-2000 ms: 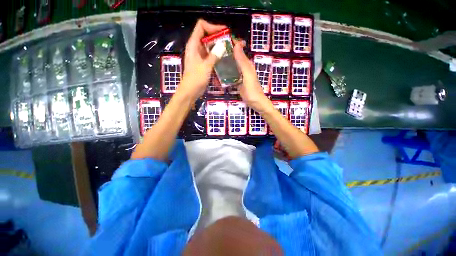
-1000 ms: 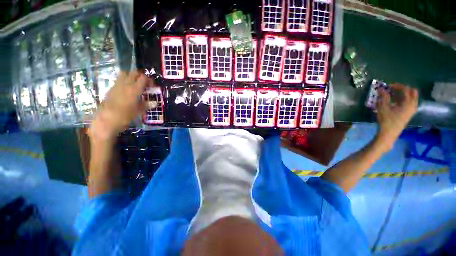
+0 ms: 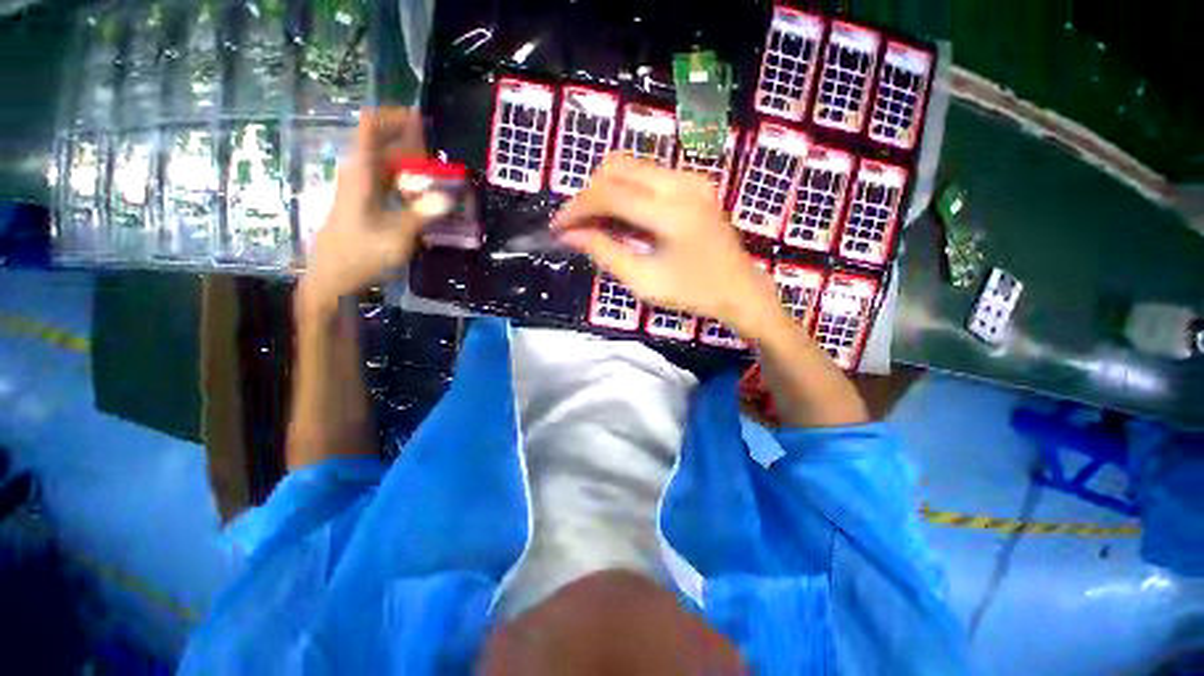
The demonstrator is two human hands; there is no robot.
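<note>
My left hand (image 3: 359, 225), slightly blurred, grips a front housing (image 3: 452, 227) with a red top edge at the left side of the black blister tray (image 3: 462, 284). My right hand (image 3: 667, 238) is over the middle of the tray, fingers pointing left. A blurred pale streak lies by its fingertips; whether the hand holds anything is unclear. Red-rimmed front housings (image 3: 522, 136) with grid openings sit in the tray's rows, some partly hidden by my right hand. A green circuit board (image 3: 704, 99) lies on the tray's upper middle, above the right hand.
The clear blister tray (image 3: 165, 128) with boards is at left. A loose board (image 3: 959, 240) and a keypad (image 3: 994, 306) lie on the green bench at right, with a pale object (image 3: 1162, 329) farther right. A brown carton edge (image 3: 222, 383) shows below the clear tray.
My left hand now holds a housing, and the lower-left tray pocket has lost its housing. My right hand has moved from the keypad at right to over the tray. The view has tilted.
</note>
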